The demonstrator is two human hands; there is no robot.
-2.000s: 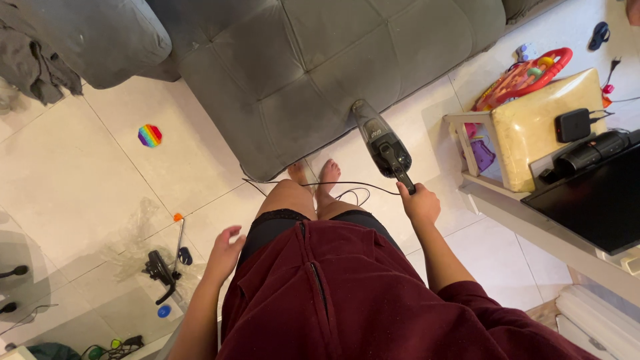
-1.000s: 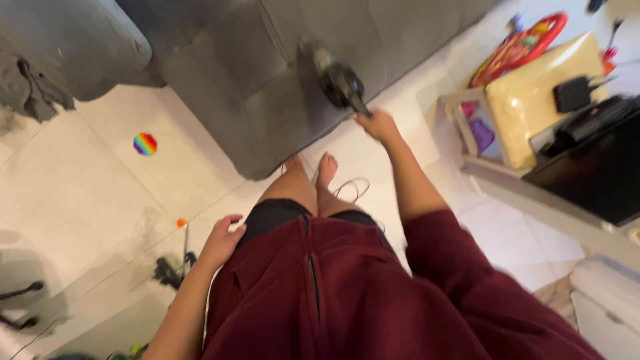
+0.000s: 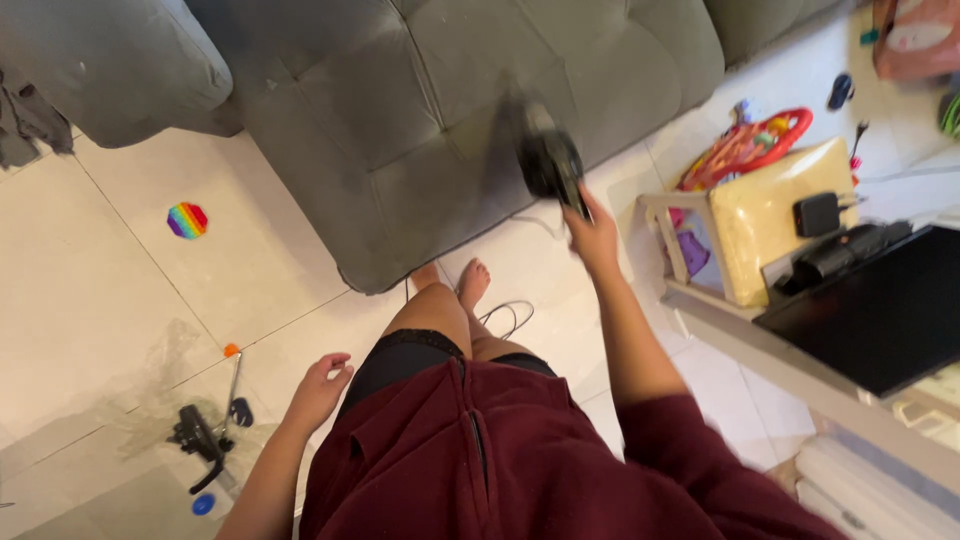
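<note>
My right hand (image 3: pixel 594 232) is closed around the handle of a black handheld vacuum cleaner (image 3: pixel 551 161), right of centre. The vacuum is motion-blurred; its clear nozzle lies over the grey tufted sofa seat (image 3: pixel 420 172), but whether it touches the fabric I cannot tell. A thin dark cord (image 3: pixel 514 319) loops on the floor near my feet. My left hand (image 3: pixel 322 386) hangs beside my left thigh, fingers loosely curled and apart, holding nothing.
On the tiled floor at left lie a rainbow pop-it toy (image 3: pixel 187 220), a black device with a metal rod (image 3: pixel 199 435) and a blue lid (image 3: pixel 203 504). At right stand a cream padded chair (image 3: pixel 780 217), a red toy (image 3: pixel 750 146) and a black monitor (image 3: pixel 877 307) on a table.
My right hand has moved the vacuum from the sofa's front edge farther over the seat since two seconds ago. My left hand stays low by my thigh.
</note>
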